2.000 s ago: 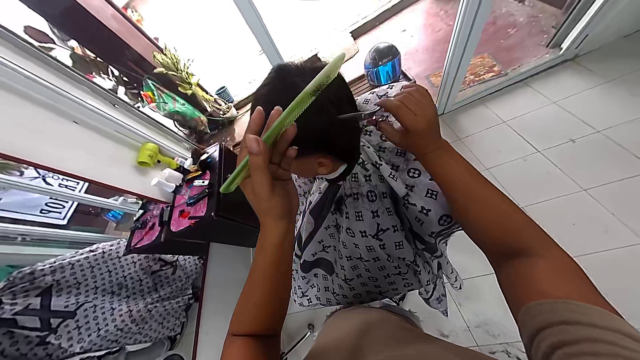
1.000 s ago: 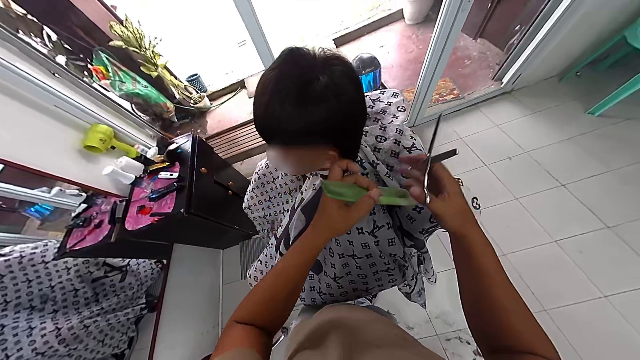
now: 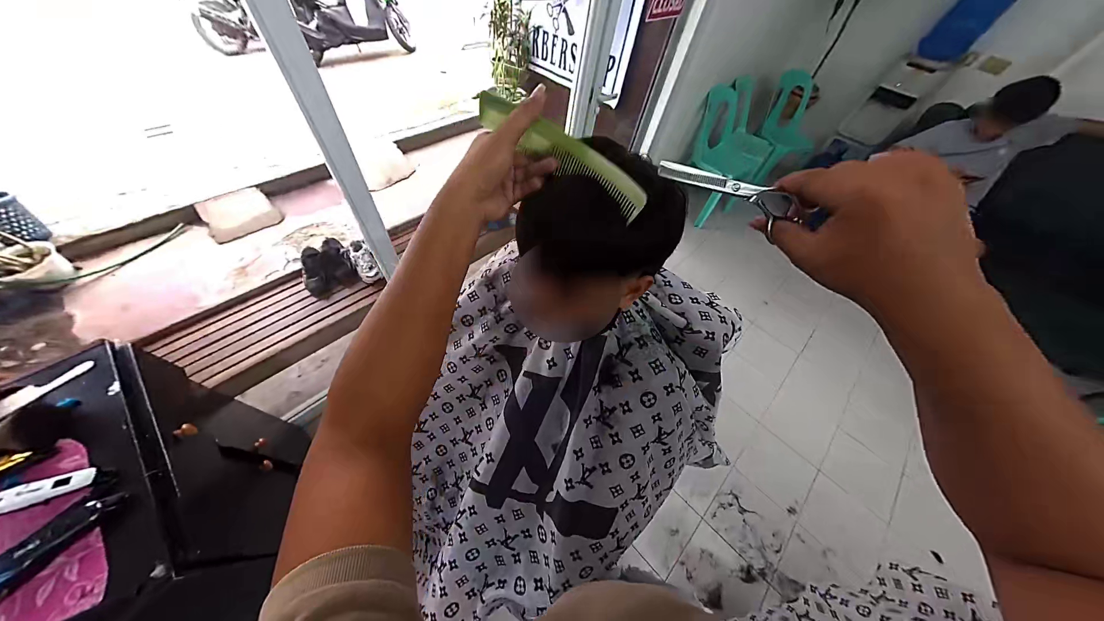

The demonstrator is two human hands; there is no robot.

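Dark hair [image 3: 595,220] covers the head of a seated person who wears a white barber's cape [image 3: 561,431] with a dark print. My left hand [image 3: 504,164] holds a green plastic comb [image 3: 595,164] over the top of that head, its teeth against or just above the hair. To the right of the head, my right hand [image 3: 871,216] grips the finger rings of steel thinning shears [image 3: 716,181]. The toothed blades point left toward the hair and look closed or nearly so.
A black cabinet [image 3: 224,483] at lower left carries hair clippers [image 3: 52,535] on a pink cloth. Behind stand a slatted wooden bench [image 3: 276,323] with shoes and a glass door frame [image 3: 323,129]. Green plastic chairs [image 3: 733,138] and another seated person [image 3: 1000,138] are at right. Cut hair lies on the tiles.
My hands, close together beside the cape a second ago, are now apart and raised, the comb at the top of the hair. The view has swung strongly toward the chairs.
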